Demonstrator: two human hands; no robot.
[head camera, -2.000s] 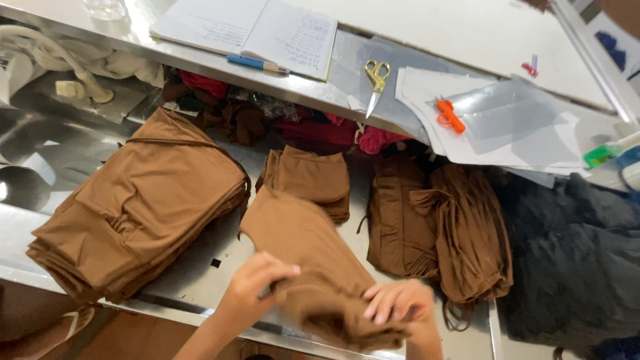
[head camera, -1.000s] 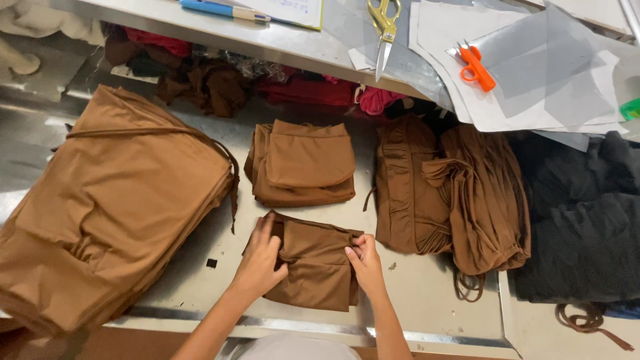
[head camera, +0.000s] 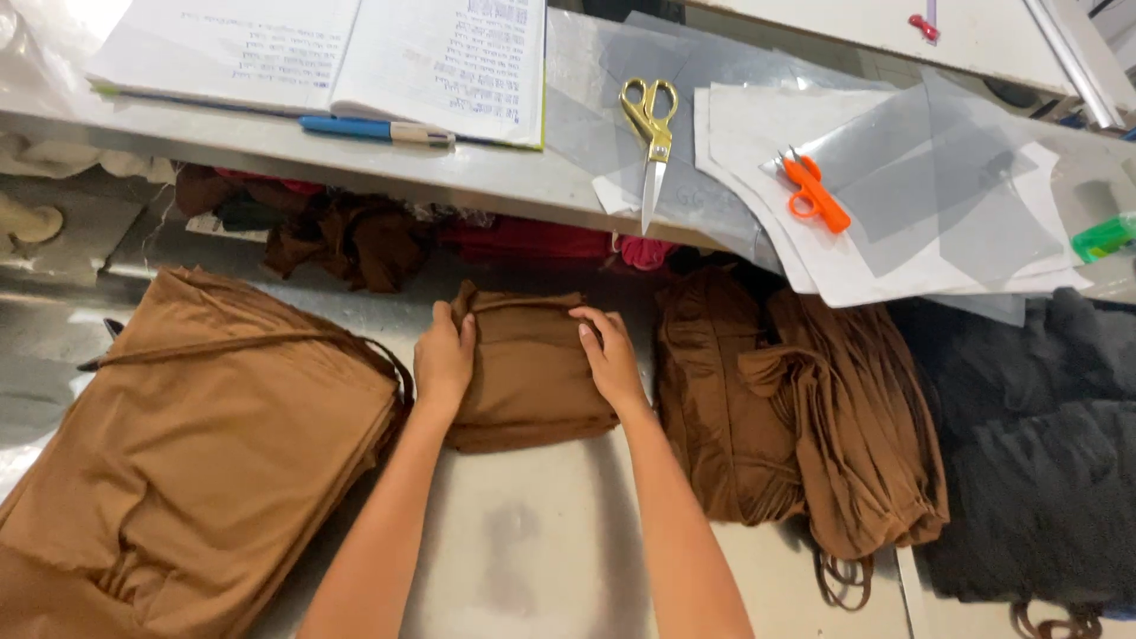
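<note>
A folded brown cloth piece lies on top of a small stack of folded brown cloth in the middle of the metal table. My left hand grips its left edge, thumb on top. At its upper right edge, my right hand pinches the fabric between thumb and fingers. To the left lies a large stack of brown fabric with a cord across it. Gathered brown cloth bundles with drawn, pleated sides stand to the right, a loop of cord hanging below them.
A metal shelf runs above, bearing an open notebook, a blue pen, gold-handled scissors, orange thread snips and white pattern sheets. Under it are red cloths and crumpled brown scraps. Black fabric lies far right.
The folded brown piece has gone from the near part of the table up onto the small stack, both hands moving with it. Two seconds ago it was longer and loosely held.
</note>
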